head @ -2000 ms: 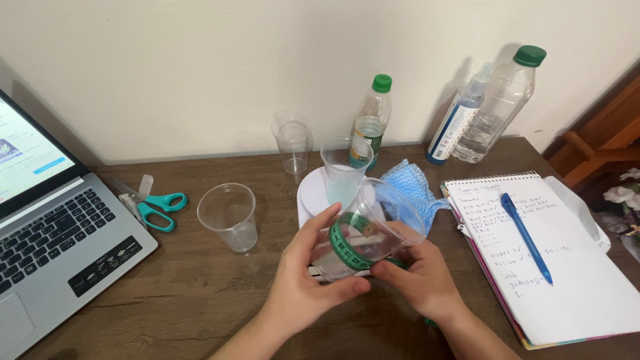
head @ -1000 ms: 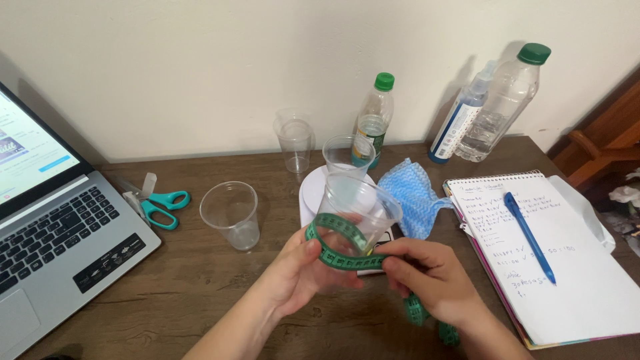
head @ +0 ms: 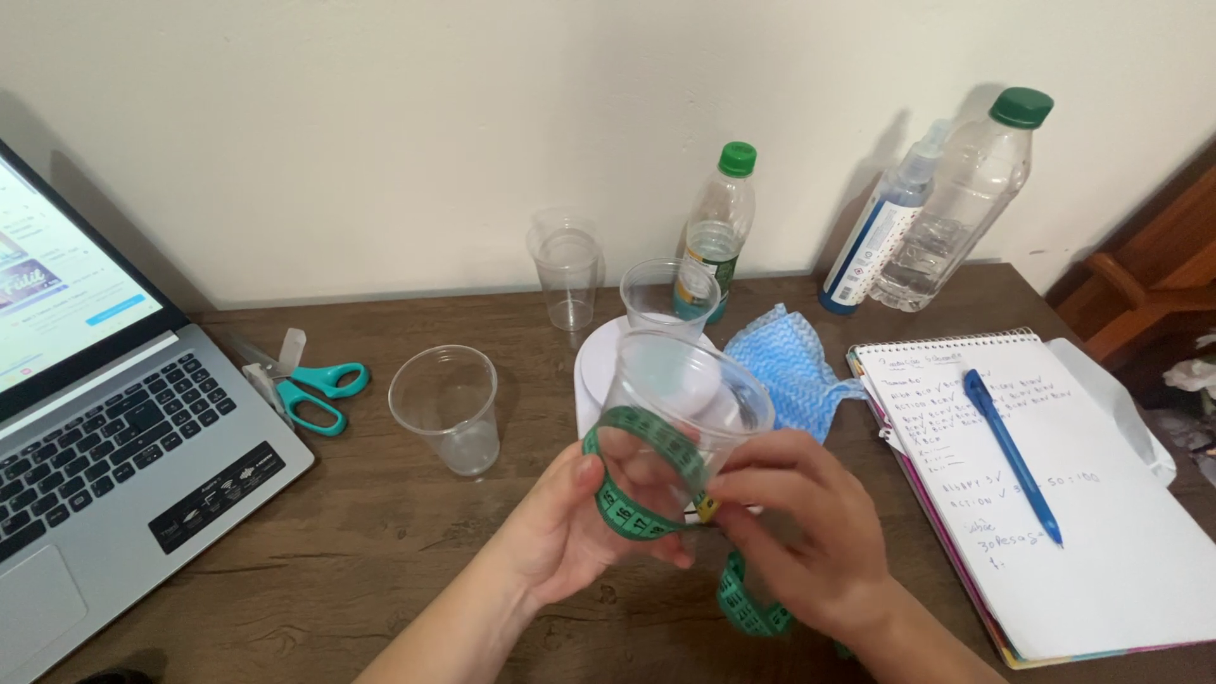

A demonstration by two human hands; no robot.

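Note:
My left hand [head: 579,532] holds a clear plastic cup [head: 689,380] from below, tilted, its rim toward the upper right. Around the cup's lower part runs a green tape measure [head: 622,503]; it looks loose, standing off the wall in places. The fingers of my right hand [head: 807,522] pinch the tape by its yellow part at the cup's right side. More of the tape hangs in a curl under that hand. Behind the held cup is a round white scale [head: 594,366] with another clear cup [head: 665,294] on it.
A laptop [head: 123,456] and teal-handled scissors [head: 318,394] lie left, near a clear cup [head: 451,408]. Another clear cup [head: 567,275], a green-capped bottle [head: 712,247], a spray bottle [head: 879,228] and a large bottle [head: 959,209] stand behind. Right are a blue cloth [head: 788,366] and spiral notebook [head: 1092,532] with a pen [head: 1016,456].
The tape was close about the held cup two seconds ago, then opened into a wider loop. Now it lies around the lower part of the cup, with my right hand still at the tape.

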